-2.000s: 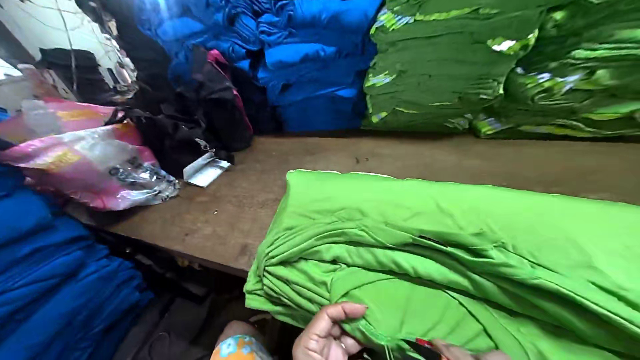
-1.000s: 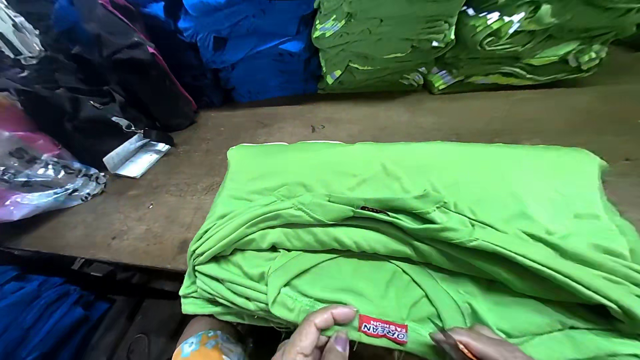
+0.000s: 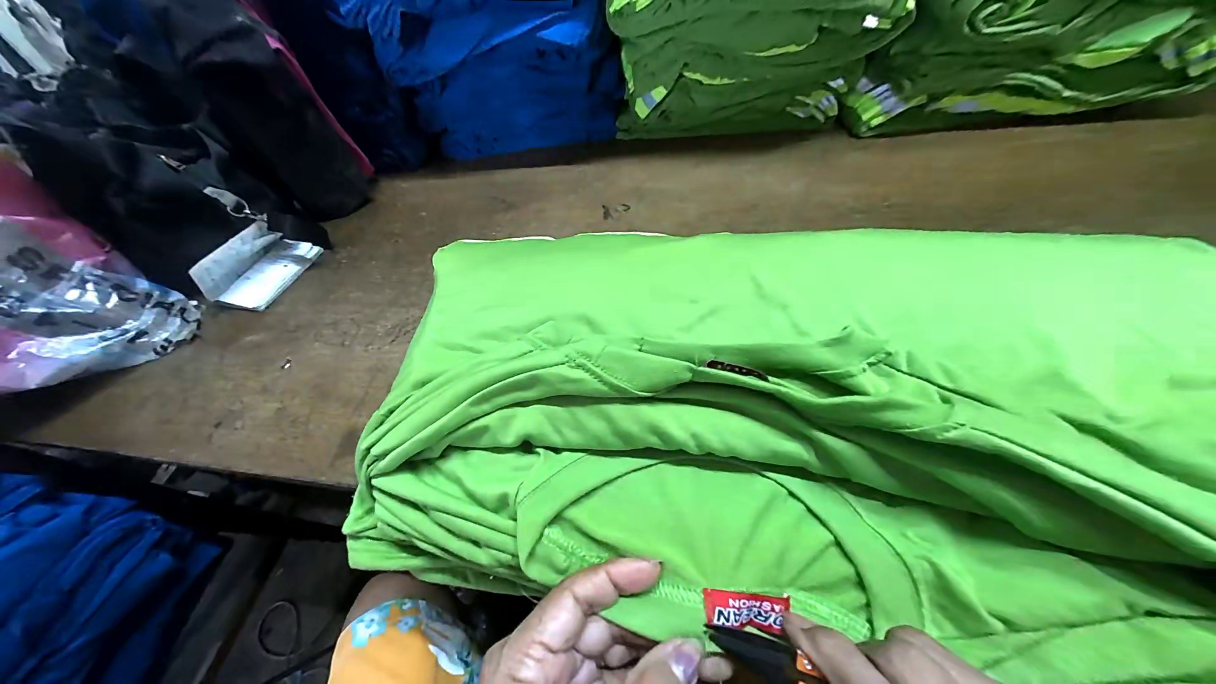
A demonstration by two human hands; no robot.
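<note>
Bright green knit shirts [image 3: 807,285] lie stacked on the wooden table, the top one with its round neckline facing me. My left hand [image 3: 589,627] pinches the neckband at the bottom centre, thumb and fingers close together. Just right of it a red woven neck label [image 3: 746,609] with writing is sewn at the neck seam. My right hand [image 3: 864,651] holds a small black tool with orange marks [image 3: 760,654], perhaps thread snips, its dark tip against the label's lower edge. The lower part of the tool is cut off by the frame.
Blue folded garments [image 3: 513,85] and dark green garment bundles [image 3: 741,66] stand along the back of the wooden table [image 3: 313,380]. At left are a black bag [image 3: 190,104], a small open booklet [image 3: 256,266] and a pink-and-clear plastic bag [image 3: 85,294]. More blue cloth [image 3: 85,570] lies low left.
The view has shifted right and closer to the shirts. The red label, not visible two seconds ago, is now exposed between my hands. The black tool has come up against it.
</note>
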